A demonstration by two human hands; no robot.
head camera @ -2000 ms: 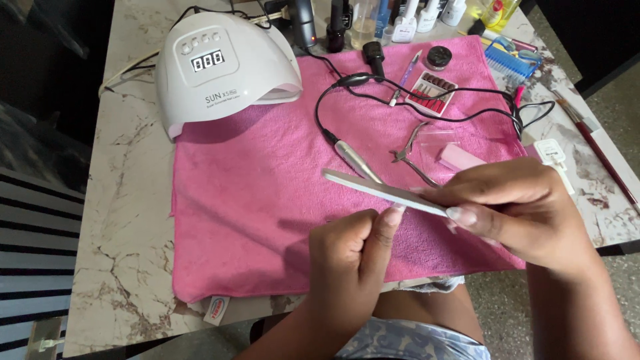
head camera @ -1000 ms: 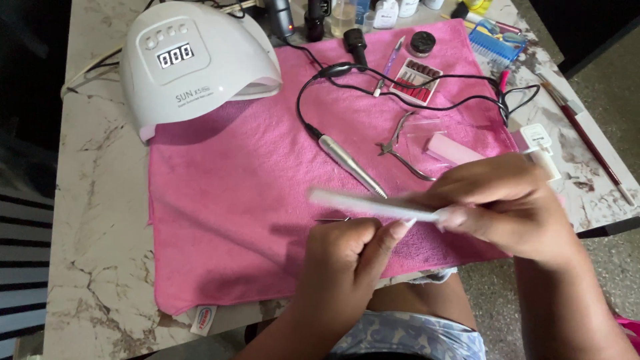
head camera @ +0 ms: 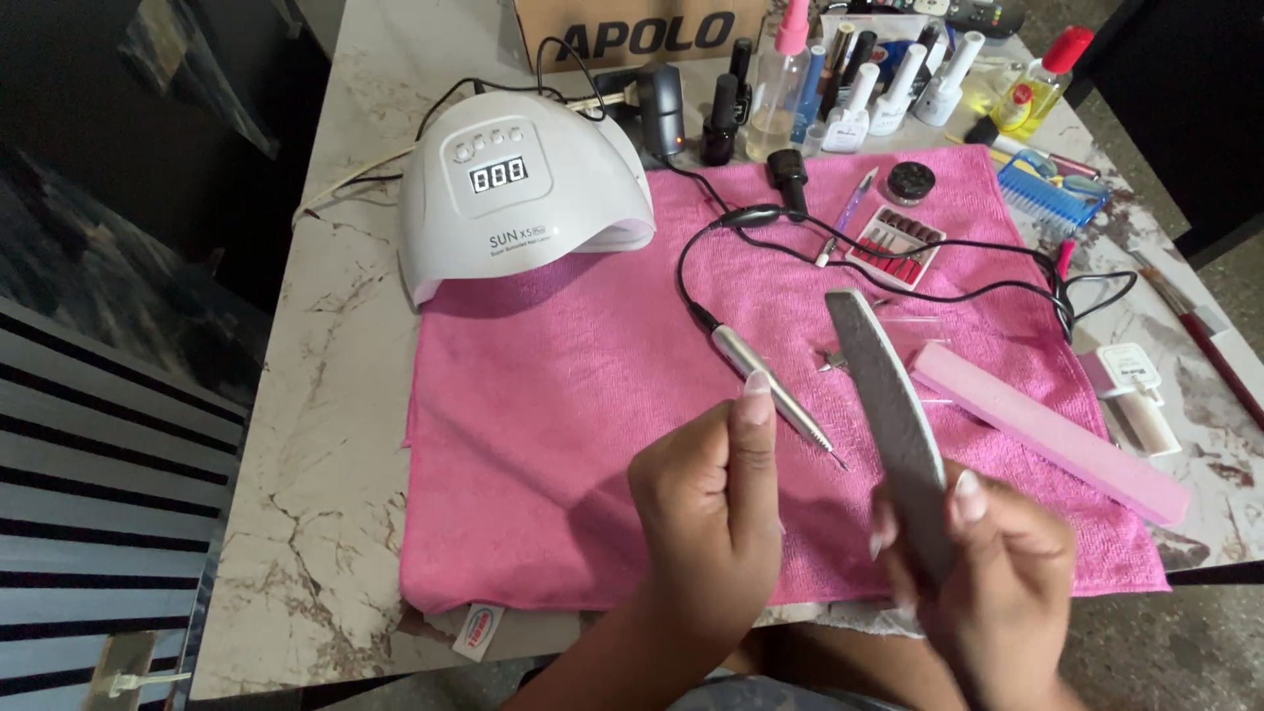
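My right hand (head camera: 987, 573) holds a grey curved nail file (head camera: 884, 395) by its lower end, the file standing up and tilted left. Apart from it, my left hand (head camera: 706, 494) is curled with the thumb raised, holding nothing that shows. Behind that thumb, a silver electric nail drill (head camera: 770, 385) lies on the pink towel (head camera: 533, 425). Partly hidden behind the file are metal nippers (head camera: 834, 360). A pink buffer block (head camera: 1052, 434) rests to the right of the file.
A white nail lamp (head camera: 513, 197) stands at the back left. Polish bottles (head camera: 894, 99), a spray bottle (head camera: 778, 94) and an oil bottle (head camera: 1037, 94) line the back. The drill's black cable (head camera: 928, 286) crosses the towel near a drill bit set (head camera: 894, 247). Brushes (head camera: 1210, 336) lie at the right.
The file, earlier lying across my left thumb's nail, is now upright and apart from it. My hands have moved apart. The view has shifted, showing more of the table's back.
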